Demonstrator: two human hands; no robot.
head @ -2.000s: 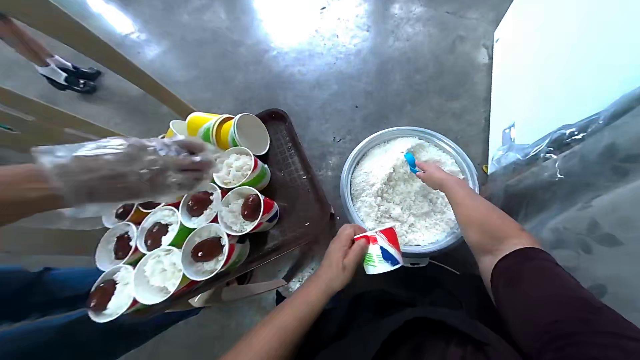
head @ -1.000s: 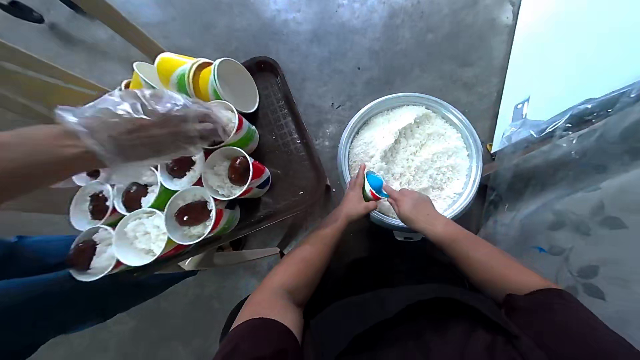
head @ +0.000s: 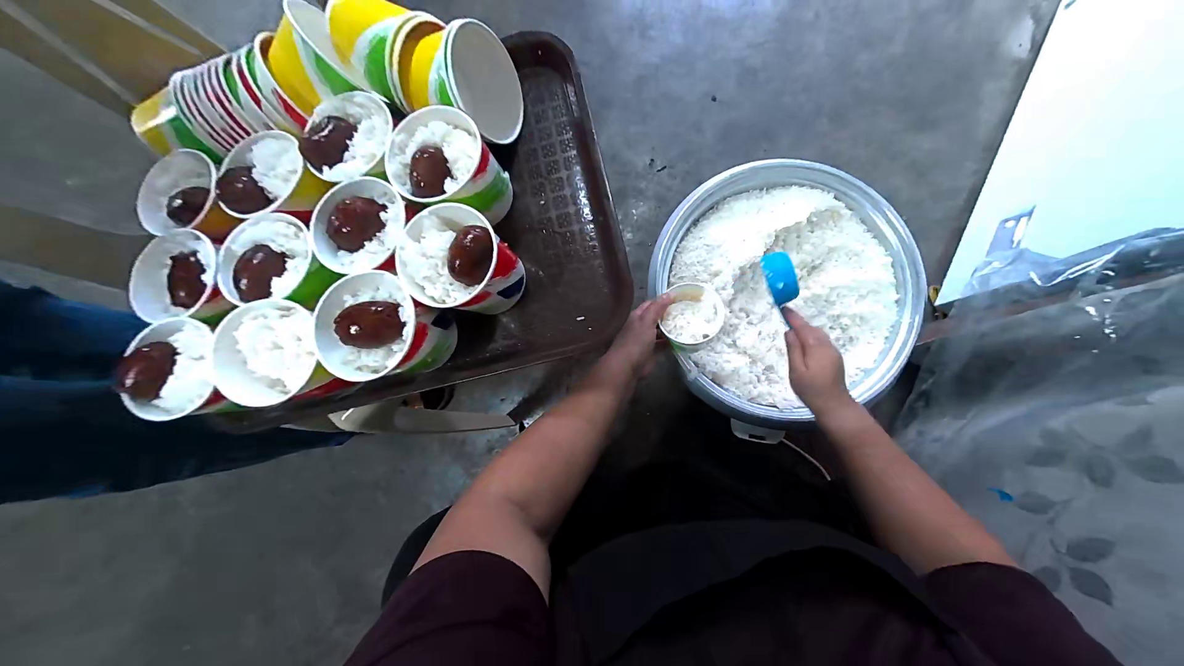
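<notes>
My left hand (head: 640,335) holds a paper cup (head: 692,316) with white rice in it, over the left rim of a round metal pot (head: 908,277). Cooked white rice (head: 832,296) fills much of the pot. The handle of a small blue scoop (head: 780,277) is in my right hand (head: 816,363), its head just over the rice. On the brown tray (head: 573,185) at the left stand several paper cups of rice, most topped with a dark brown, glossy oval piece (head: 368,324); one cup (head: 276,351) shows only rice.
Empty paper cups (head: 481,79) lie nested at the tray's back. A person's jeans-clad leg (head: 55,398) is beyond the tray at left. A pale-handled utensil (head: 435,420) sticks out below the tray. Clear plastic sheeting (head: 1064,370) hangs at right, by a white panel (head: 1101,129).
The scoop has moved from the cup's mouth back over the rice. The cup, empty-looking two seconds ago, now holds rice. The other person's gloved hand has left the tray.
</notes>
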